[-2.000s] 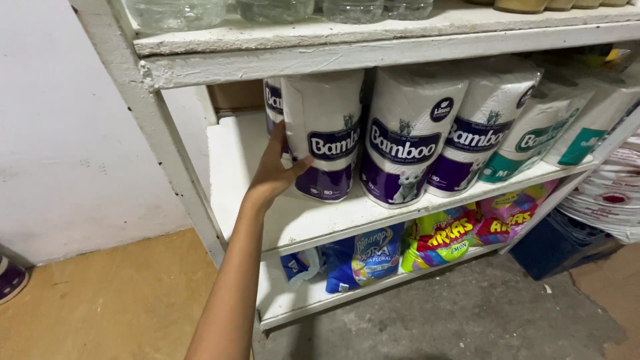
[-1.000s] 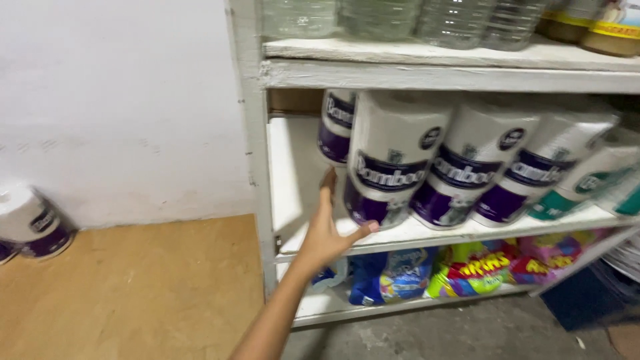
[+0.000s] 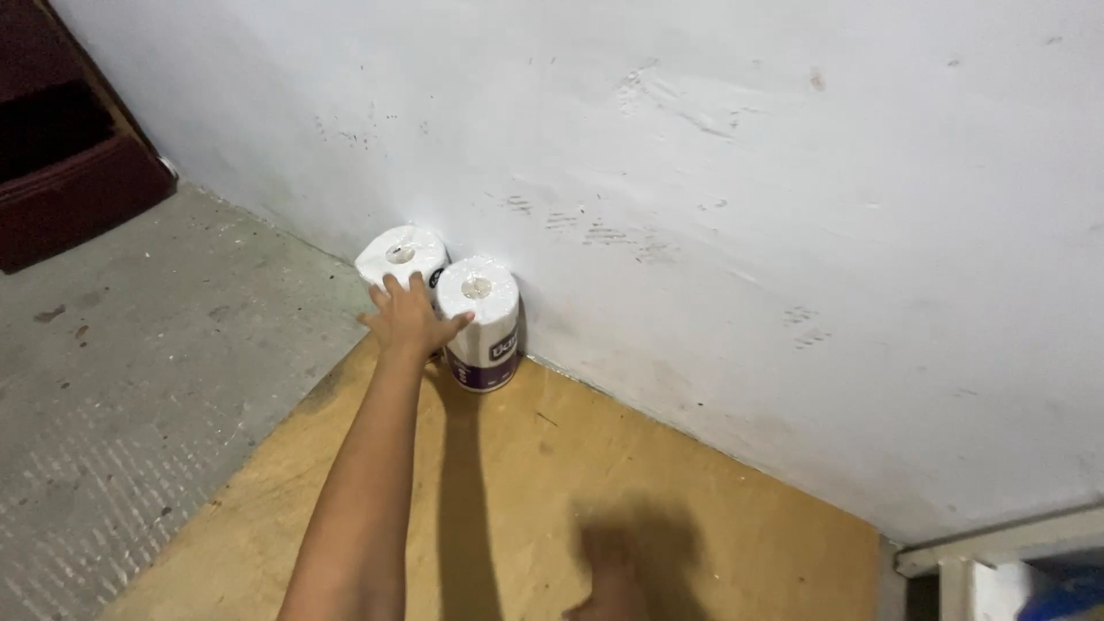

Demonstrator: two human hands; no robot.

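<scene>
Two wrapped paper towel rolls stand upright side by side on the floor against the wall. My left hand reaches over them, palm down and fingers spread. Its fingertips are at the top edge of the rear left roll, and its thumb lies at the top of the front right roll, which has a purple and white printed wrap. The hand hides much of the left roll. At the bottom edge my right hand is partly in view and blurred, low over the tan board, away from the rolls; its fingers are unclear.
A white, scuffed wall runs behind the rolls. Tan board covers the floor here, with grey concrete at the left. A dark red object stands at the upper left. The white shelf's corner shows at the lower right.
The view has swung left from the shelf to the wall. My left hand was beside paper towel rolls on the shelf and is now at the rolls on the floor. My right hand has come into view.
</scene>
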